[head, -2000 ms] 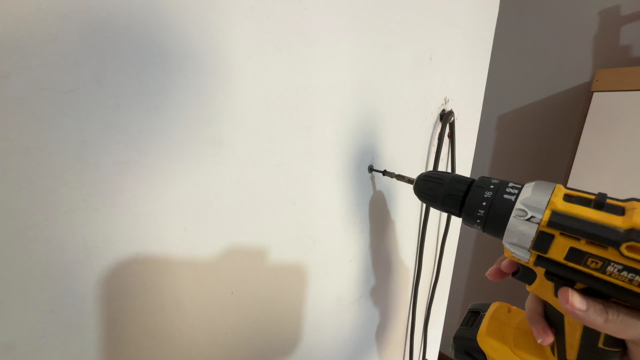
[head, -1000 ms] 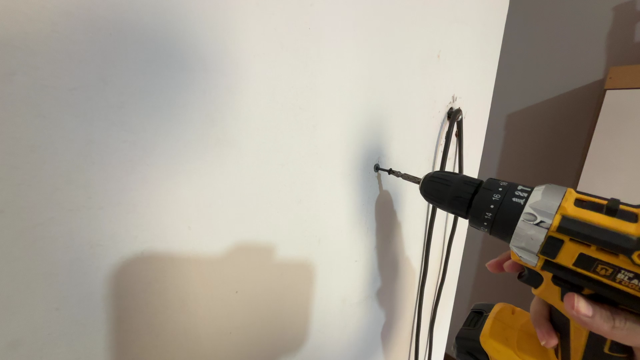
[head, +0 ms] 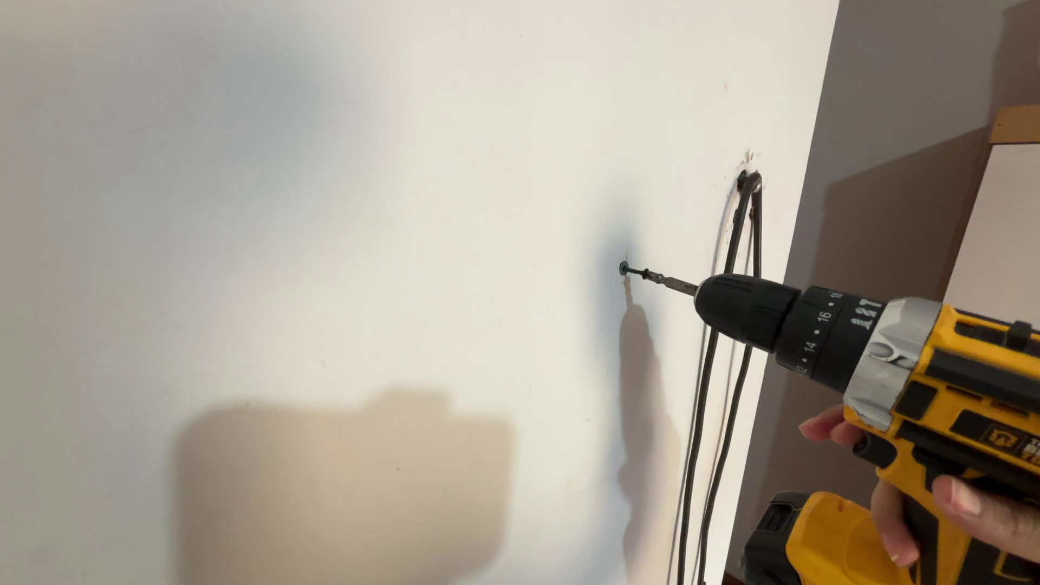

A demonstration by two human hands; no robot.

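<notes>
My right hand (head: pixel 987 512) grips the handle of a yellow and black cordless drill (head: pixel 967 374) at the lower right, with the thumb on the side facing me. The black chuck (head: pixel 747 309) points left and holds a metal driver bit (head: pixel 674 283). The bit's end meets a small black screw (head: pixel 637 271), which points into a dark round spot (head: pixel 623 267) on the white wall (head: pixel 455 195). Whether that spot is a hole or a plug is unclear. The battery (head: pixel 812 536) shows below the hand. My left hand is out of view.
Black cables (head: pixel 691 455) come out of a rough hole (head: pixel 743 180) near the wall's right edge and hang down behind the chuck. A wood-edged white panel (head: pixel 1003 219) stands at the far right. Shadows of the drill and of a blocky shape fall on the wall.
</notes>
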